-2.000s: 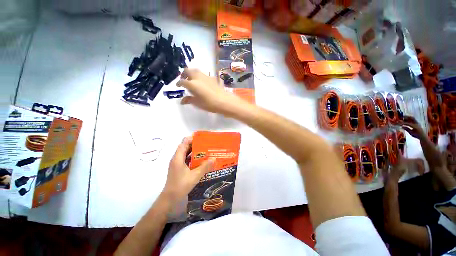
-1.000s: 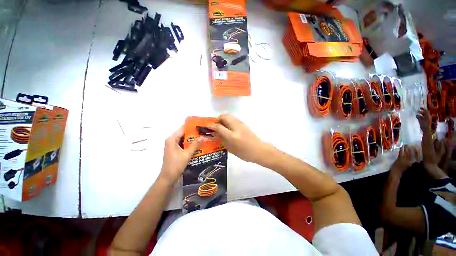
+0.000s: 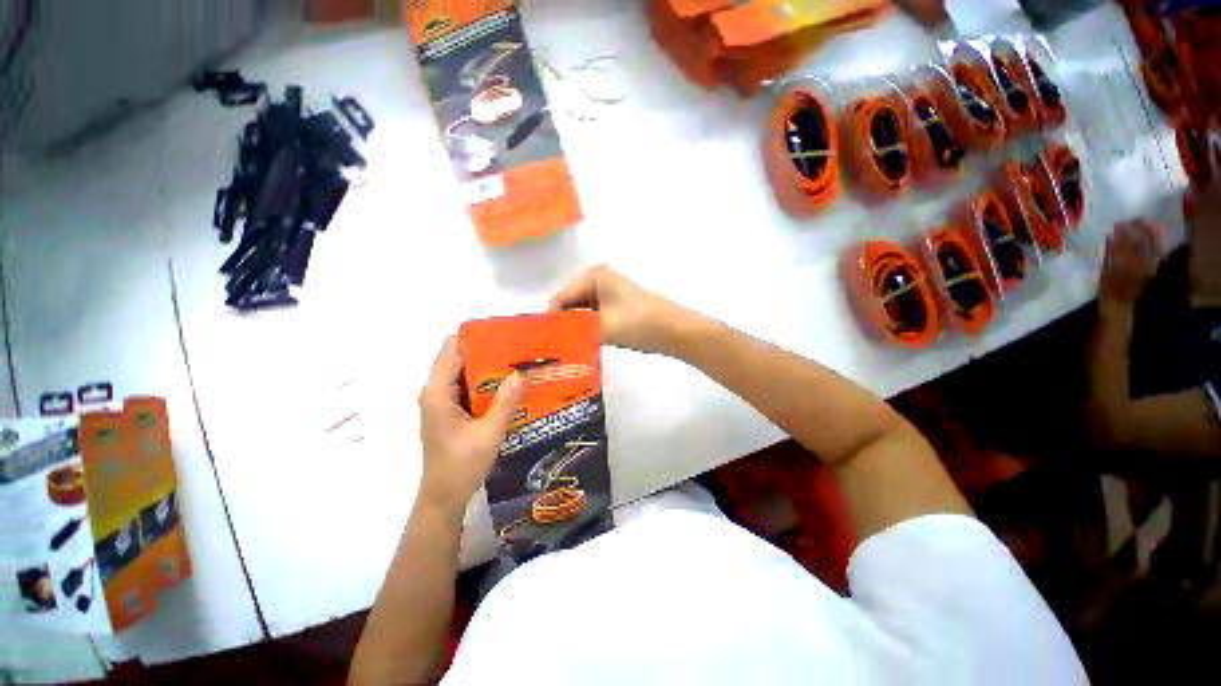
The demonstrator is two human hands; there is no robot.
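Note:
An orange and black retail carton (image 3: 549, 462) stands in front of me, its printed face toward me, with a dark slot in its orange top part. My left hand (image 3: 462, 422) is shut on its left side, thumb on the front. My right hand (image 3: 609, 308) is at its top right corner, fingers partly hidden behind the carton; what they hold cannot be seen. A black hang tab is not clearly visible at the slot. A heap of black hang tabs (image 3: 284, 194) lies at the upper left.
Another carton (image 3: 502, 134) lies beyond my hands. Finished cartons (image 3: 134, 516) with black tabs stand at left. Bagged cable coils (image 3: 894, 292) form two rows at right. Orange carton blanks (image 3: 763, 34) lie at the back. Loose ties (image 3: 589, 87) lie nearby. A person's arm (image 3: 1118, 295) is at far right.
My right hand took a hang tab from the heap area to the carton's slot, then moved to the top right corner. The tab no longer shows clearly. The view has shifted.

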